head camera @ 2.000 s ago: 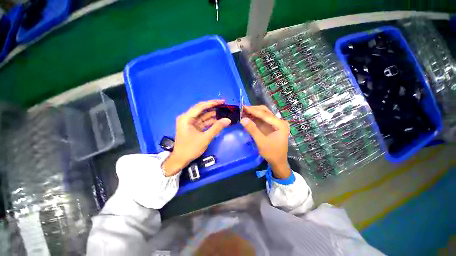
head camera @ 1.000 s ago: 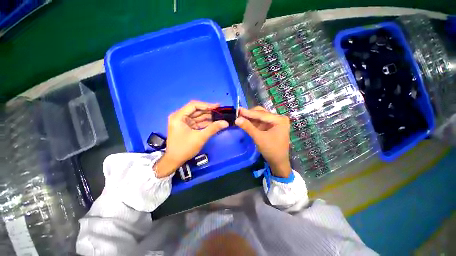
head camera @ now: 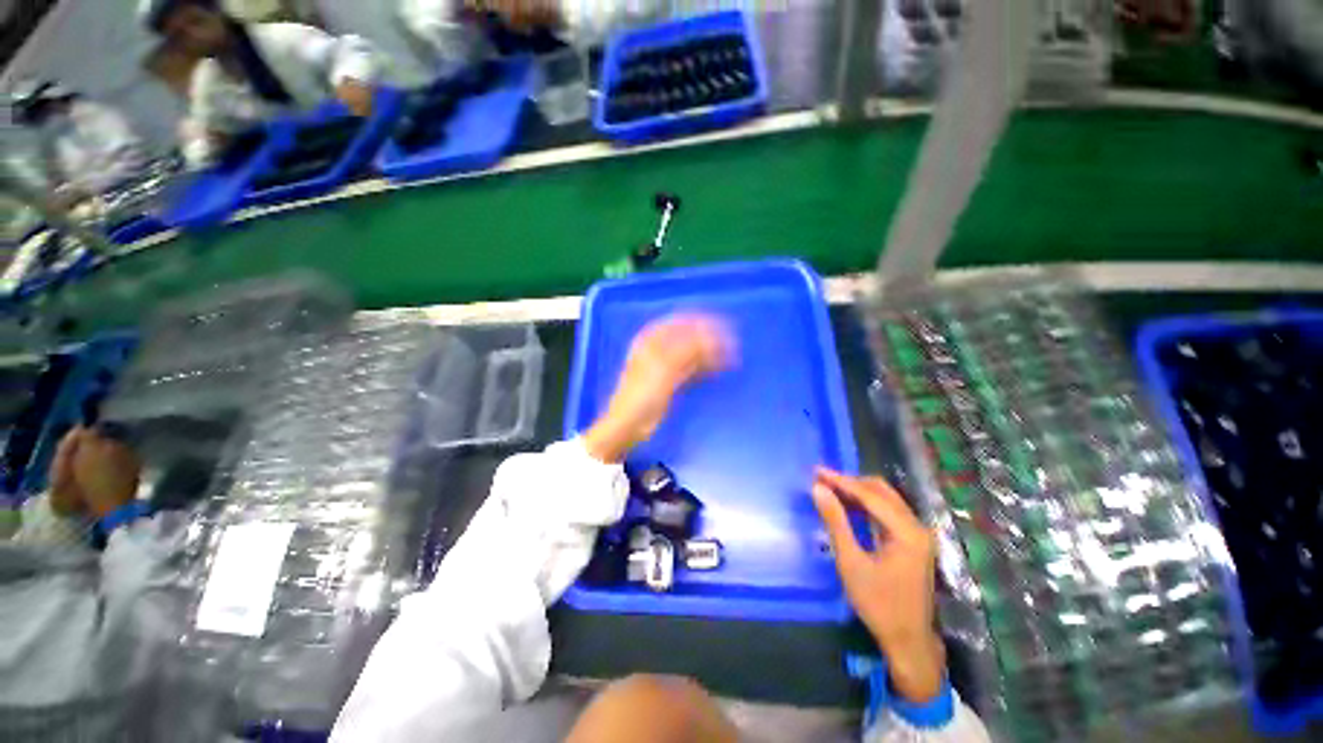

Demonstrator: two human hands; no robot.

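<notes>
The blue work tray lies in front of me. Several small black housings, some with silvery openings, lie together in its near left part. My left hand is blurred over the far part of the tray; whether it holds anything cannot be told. My right hand is over the tray's right edge, thumb and fingers apart, with nothing visible in it. A blue band is around my right wrist.
Clear blister trays with green boards lie right, beside a blue bin of black parts. A clear box and stacked blister trays lie left. Small items lie on the green belt. Other people work beyond and left.
My hands have separated; the dark piece held between them is no longer seen there. My left hand has moved outward over the tray. The view has tilted up, and more housings show in the tray.
</notes>
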